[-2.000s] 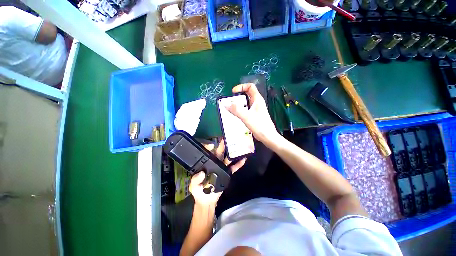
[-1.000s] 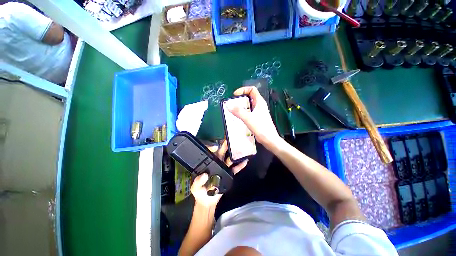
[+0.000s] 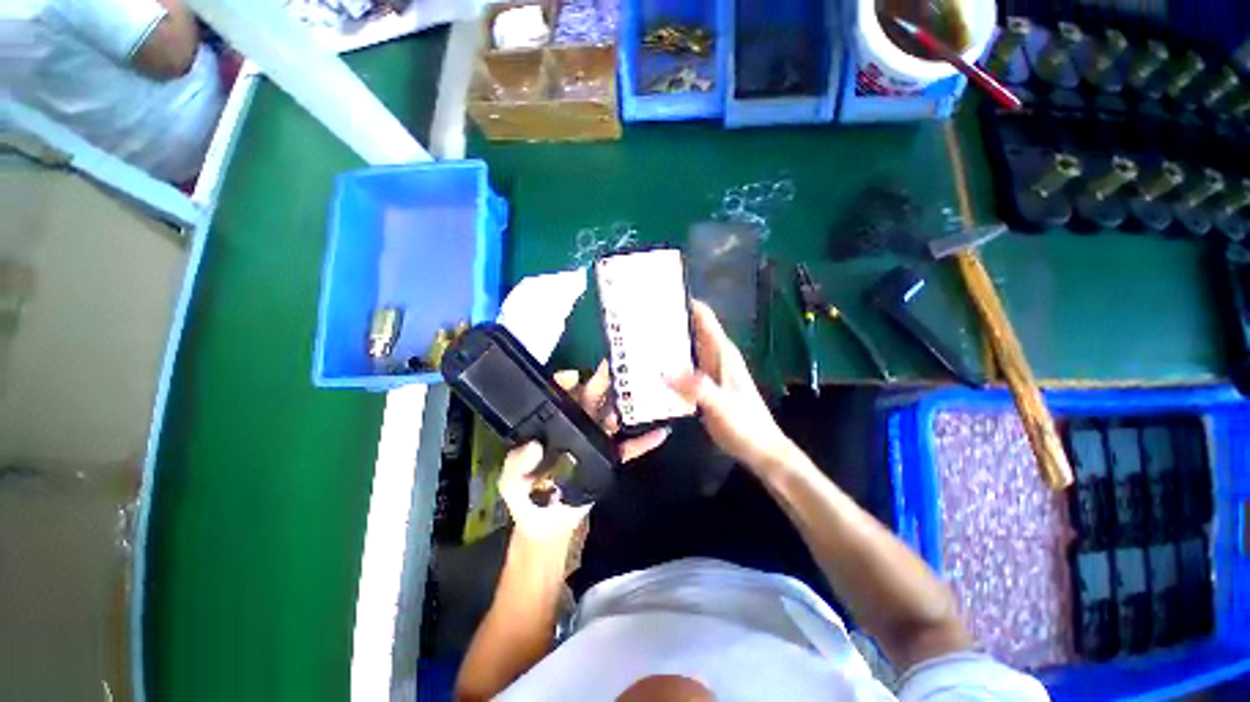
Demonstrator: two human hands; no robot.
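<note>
My left hand [image 3: 537, 497] holds a black lock panel [image 3: 528, 409], tilted with its hollow back up, and its fingers also support the smartphone [image 3: 644, 333] from below. The phone lies beside the panel with its bright white screen up. My right hand [image 3: 727, 390] is at the phone's lower right edge, with a finger or thumb over the screen. A gold-coloured part shows at the panel's lower end, partly hidden by my left hand.
A blue bin [image 3: 411, 269] with brass tubes is at left. Rings, a grey block [image 3: 725, 269], pliers [image 3: 812, 295] and a hammer [image 3: 1008, 350] lie on the green bench. A blue crate [image 3: 916, 473] of black panels is at right. A person's arm shows at upper left.
My right hand has moved from the top of the phone down to its lower right side, uncovering more of the screen. The view has shifted, with the bench things now further right.
</note>
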